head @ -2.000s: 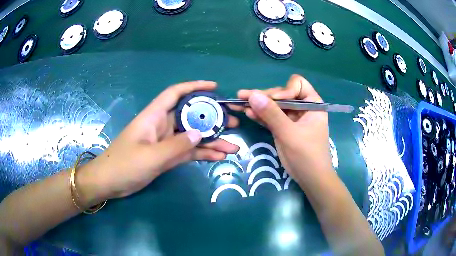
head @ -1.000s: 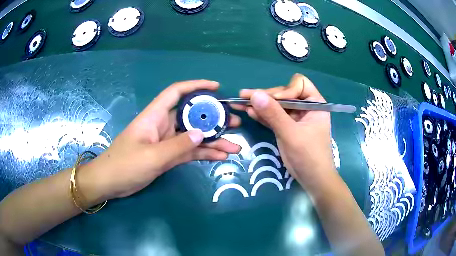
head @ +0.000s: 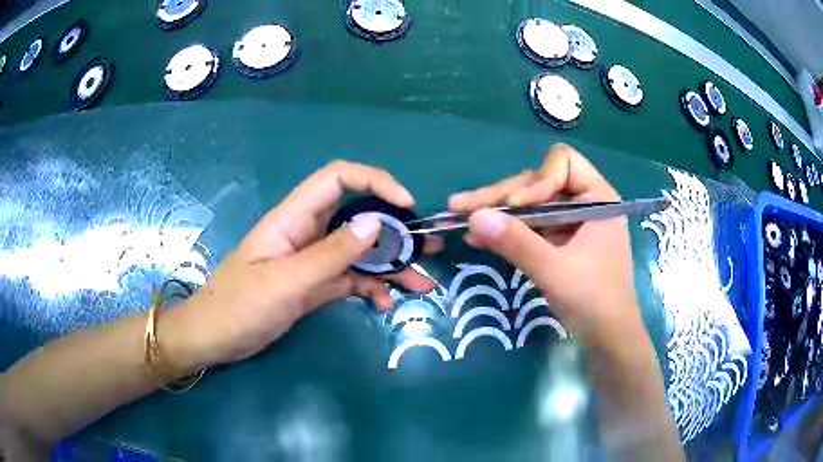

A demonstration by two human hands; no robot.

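Observation:
My left hand [head: 307, 244] holds a round black-rimmed disc [head: 393, 244] with a white ring and a grey-blue centre. My left thumb lies over the upper left of its face and hides the centre hole. My right hand [head: 550, 226] holds slim metal tweezers [head: 577, 211] with the tips pointing left, at the right side of the disc's white ring. Whether the tips touch the ring cannot be told. White arc-shaped pieces [head: 483, 320] lie in rows on the green surface below the hands, partly behind the right wrist.
Green conveyor [head: 451, 68] beyond the work surface carries spaced discs [head: 264, 47]. Shiny clear film [head: 81, 244] with arcs lies at left. A dense pile of white arcs [head: 690, 298] lies at right, beside a blue bin [head: 751, 334] full of discs. A pale rail [head: 668, 36] edges the conveyor.
The disc has tilted and shifted slightly down and right. My left thumb has moved up over its face. The tweezers have moved down and right along its edge. The conveyor discs have shifted right.

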